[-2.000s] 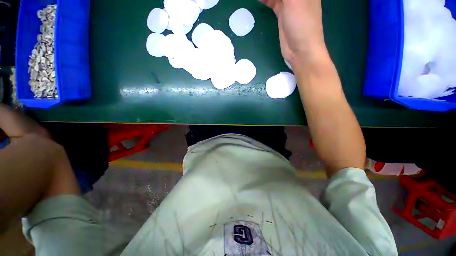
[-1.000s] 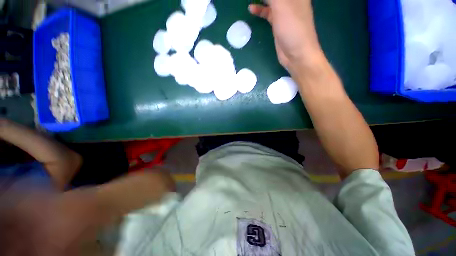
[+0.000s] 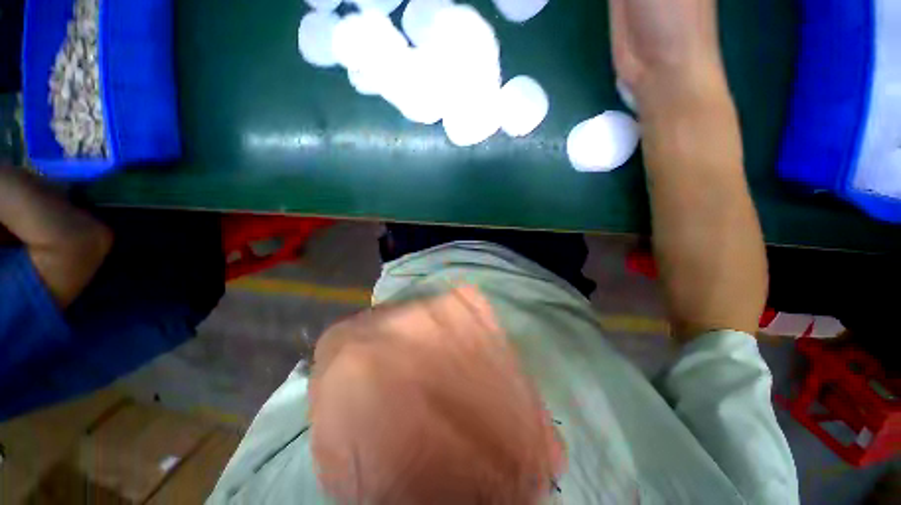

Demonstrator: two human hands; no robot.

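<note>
Thin white round pads point(image 3: 425, 69) lie overlapping in a loose cluster on the green bench top. A separate white pad or small stack point(image 3: 603, 141) lies beside my right forearm. My right hand point(image 3: 664, 39) is at the top edge, right of the cluster; its fingers are cut off, so its hold cannot be seen. A large blurred skin-coloured shape, my left hand or forearm point(image 3: 435, 395), is raised close to the camera over my shirt; its fingers cannot be made out.
A blue bin of small beige-grey pieces point(image 3: 143, 89) stands at left. Another blue bin point(image 3: 825, 108) with white contents is at right, partly cut off. A neighbour's bent arm point(image 3: 59, 237) is at left. Red stools point(image 3: 850, 404) stand below the bench edge point(image 3: 415, 225).
My left arm has swung from the lower left to the middle, close to the camera. The view has shifted, putting the right hand higher and farther right. The bench pads look much the same.
</note>
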